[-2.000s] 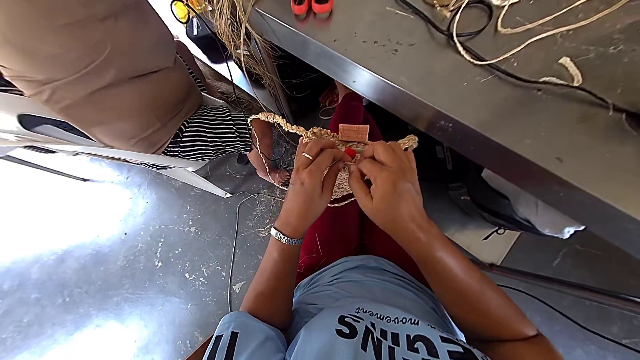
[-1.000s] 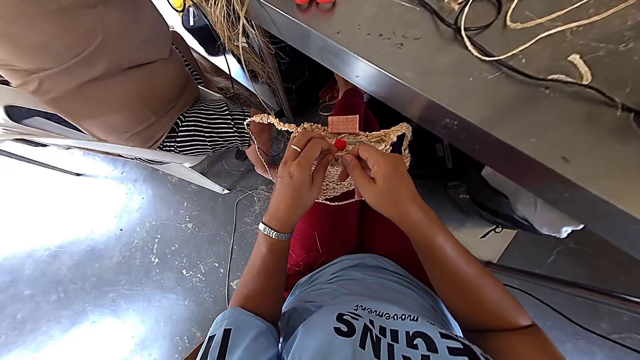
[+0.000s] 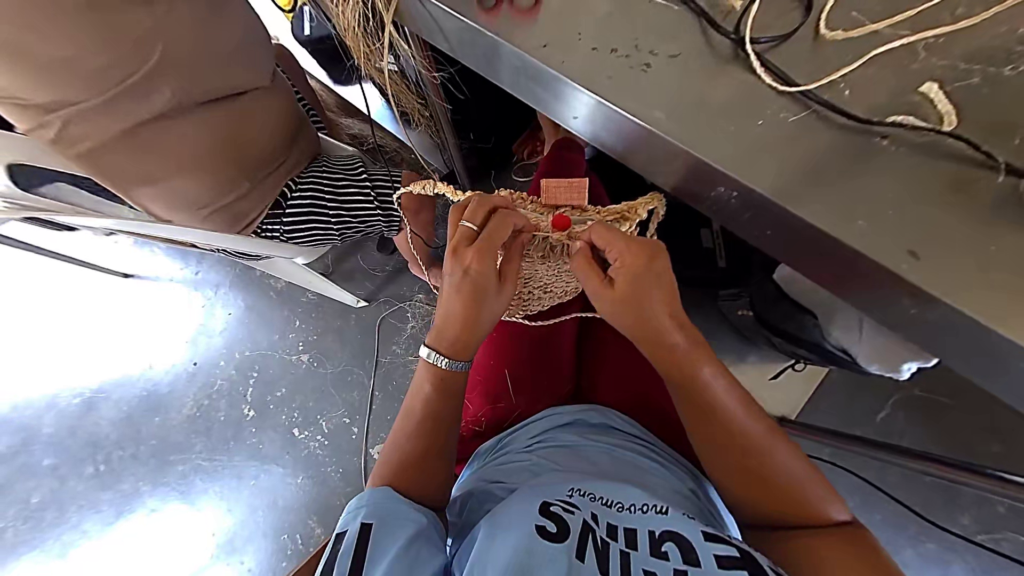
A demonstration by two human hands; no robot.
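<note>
A woven natural-fibre pouch (image 3: 548, 280) with a braided edge and cord rests over my lap. My left hand (image 3: 482, 248), with a ring and a metal-band watch, pinches the pouch's upper part from the left. Opposite it, my right hand (image 3: 624, 268) has thumb and forefinger closed on fibres at the pouch's upper right. Between the two hands sits a round red bead (image 3: 561, 222) on the pouch. Just above the bead, a small pinkish woven tag (image 3: 565, 192) stands at the top edge. The fingertips partly hide the fibres they grip.
A metal table (image 3: 680, 160) runs diagonally at the upper right, carrying a black cable (image 3: 848, 116) and pale rope (image 3: 808, 84). Loose fibres (image 3: 384, 48) hang at its left end. A person (image 3: 152, 112) sits on a white chair (image 3: 160, 232) at left. A bag (image 3: 800, 320) lies under the table.
My right hand, earlier close over the bead, has shifted slightly right, and the bead now shows in full. Both hands stay on the pouch.
</note>
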